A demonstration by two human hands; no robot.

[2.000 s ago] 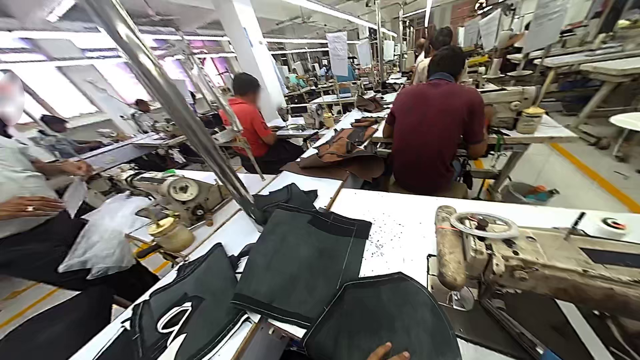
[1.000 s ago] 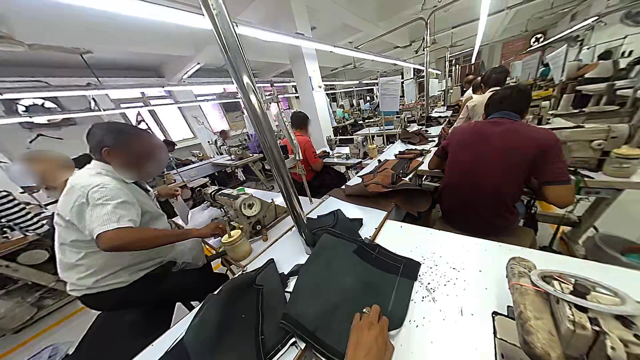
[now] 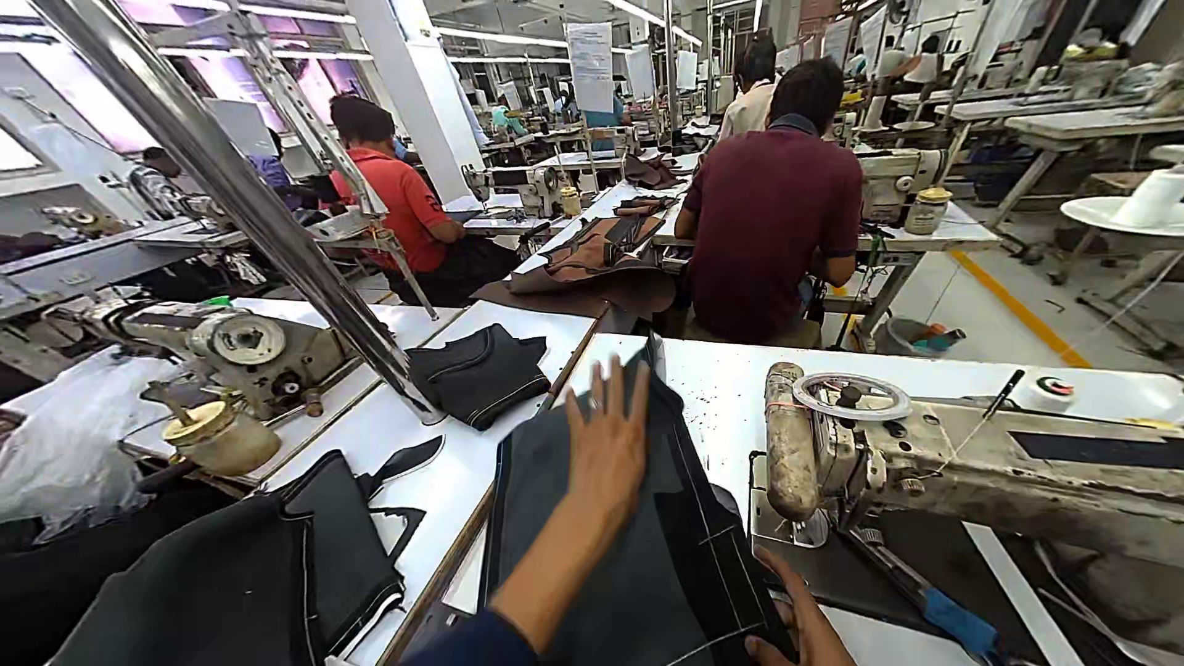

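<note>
A dark stitched panel (image 3: 592, 546), leather or fabric, lies in front of me beside the sewing machine (image 3: 999, 462). My left hand (image 3: 606, 435) rests flat on its upper part with the fingers spread and holds nothing. At the panel's lower right edge, my right hand (image 3: 800, 615) has the edge between thumb and fingers, partly cut off by the frame. Another dark stitched piece (image 3: 213, 573) lies at the lower left, and smaller dark pieces (image 3: 481, 370) lie near the foot of the metal pole.
A shiny metal pole (image 3: 250, 203) slants down to the white table (image 3: 731, 370). A second sewing machine (image 3: 240, 342) and an oil-stained jar (image 3: 222, 439) stand at left. Brown pieces (image 3: 601, 254) lie ahead, between a person in red (image 3: 393, 199) and one in maroon (image 3: 772, 213).
The dark panel has come closer to the machine, with both hands now on it; one second ago one hand showed. The view has swung back right, and the co-worker in a light shirt is out of it.
</note>
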